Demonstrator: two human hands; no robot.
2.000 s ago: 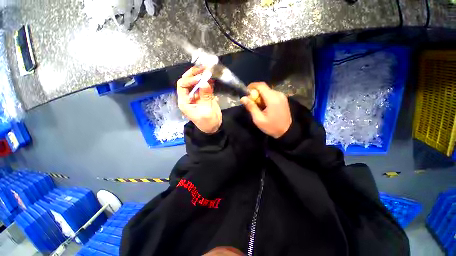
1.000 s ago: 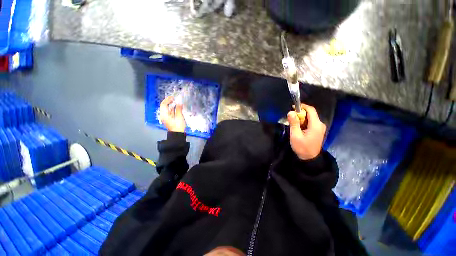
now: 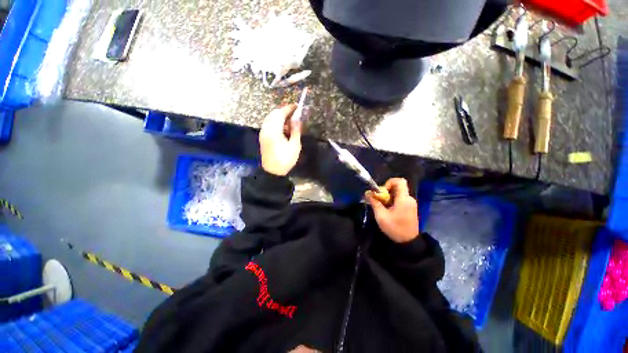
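My left hand (image 3: pixel 281 141) is at the bench's front edge and pinches a small whitish plastic part (image 3: pixel 300 107) that points up and away. My right hand (image 3: pixel 396 210) is shut on the tan handle of a soldering-iron-type tool (image 3: pixel 354 165). Its pale barrel and thin tip point up and left, toward my left hand, without touching the part. A heap of white plastic pieces (image 3: pixel 268 48) lies on the bench just beyond my left hand.
Speckled bench (image 3: pixel 186 83) ahead. Black round-based object (image 3: pixel 379 72) at its far side. Dark slim oblong (image 3: pixel 122 34) at left. Black nippers (image 3: pixel 465 120) and wooden-handled irons (image 3: pixel 515 107) at right. Blue bins of clear pieces (image 3: pixel 210 196) below the edge, left and right. Yellow crate (image 3: pixel 556 272) far right.
My left hand has come up from the left parts bin to the bench edge and now holds a part. The tool in my right hand has tilted leftward. The view has shifted.
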